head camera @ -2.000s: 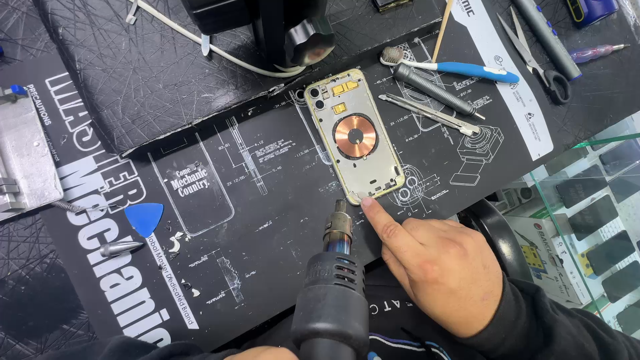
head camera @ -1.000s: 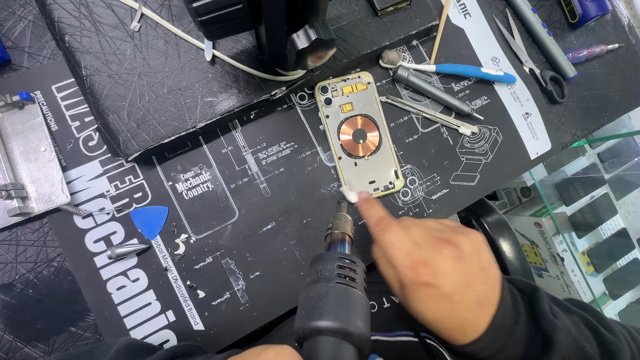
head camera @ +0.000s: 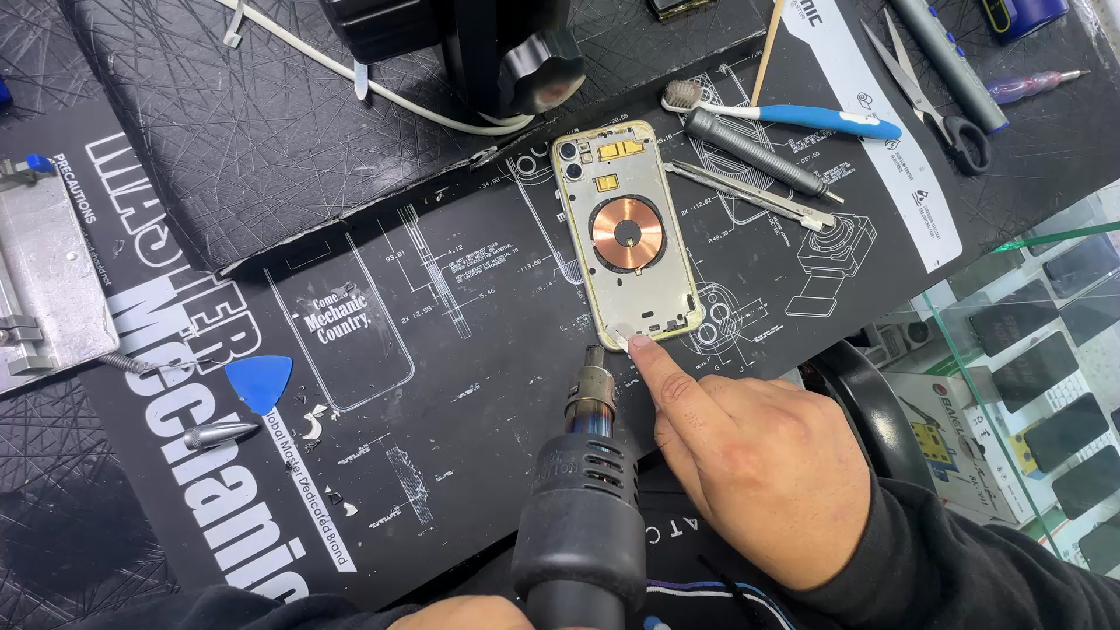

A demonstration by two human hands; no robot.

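Note:
A phone's back housing with a copper charging coil lies on the black printed work mat, tilted slightly. At its lower edge my right hand extends the index finger, whose tip touches a small whitish piece at the bottom left corner. Below that corner stands the metal nozzle of a black hot air gun, pointing up at the housing. Only part of my left hand shows at the bottom edge, beside the gun's body; its fingers and any hold on the gun are hidden.
A blue-handled brush, a grey pen-like tool, metal tweezers and scissors lie to the upper right. At left are a blue triangular pick, white scraps and a metal holder. A black stand rises behind.
My right index finger has moved from the housing's lower edge to its bottom left corner area, where a whitish piece now shows. The hot air gun stays close to that corner.

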